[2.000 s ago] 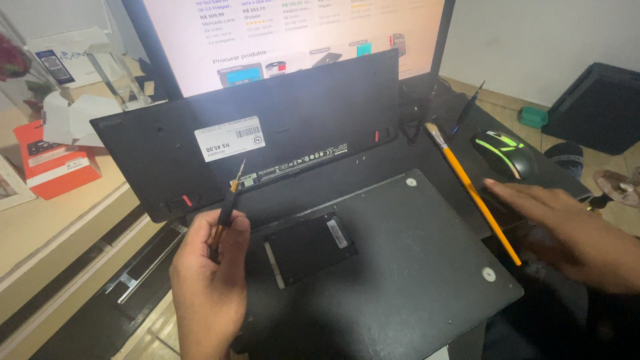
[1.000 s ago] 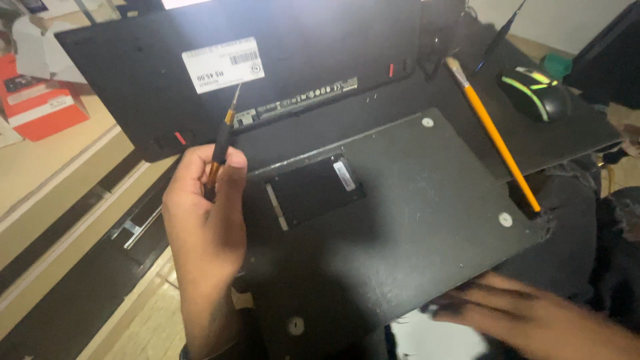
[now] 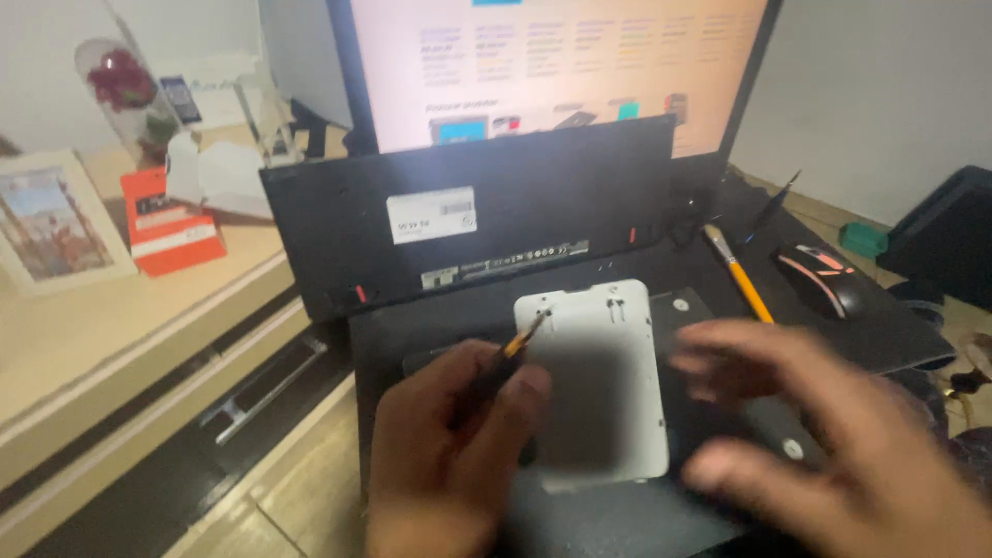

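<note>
My left hand (image 3: 465, 434) grips a small screwdriver (image 3: 515, 345) with a dark and gold handle, its tip pointing up and away. Beneath that tip, a white plastic cover (image 3: 589, 395) with rounded corners lies on the dark panel (image 3: 686, 519), which has round white pads. My right hand (image 3: 821, 434), blurred, is just right of the cover, fingers apart and holding nothing. Behind them a black laptop part (image 3: 542, 201), bearing a white label and two red marks, leans upright against the monitor (image 3: 558, 77).
To the right are an orange-handled brush (image 3: 745, 283), a black computer mouse (image 3: 821, 279) and a dark pointed tool (image 3: 775, 203). At left, a drawer unit (image 3: 325, 232) carries a picture frame (image 3: 101, 271), a red and white box (image 3: 174, 240) and a glass dome with a red flower (image 3: 128, 85).
The white cover now lies over the dark panel, where the black rectangular drive was visible before. My right hand has come up from the panel's near edge. The view has shifted.
</note>
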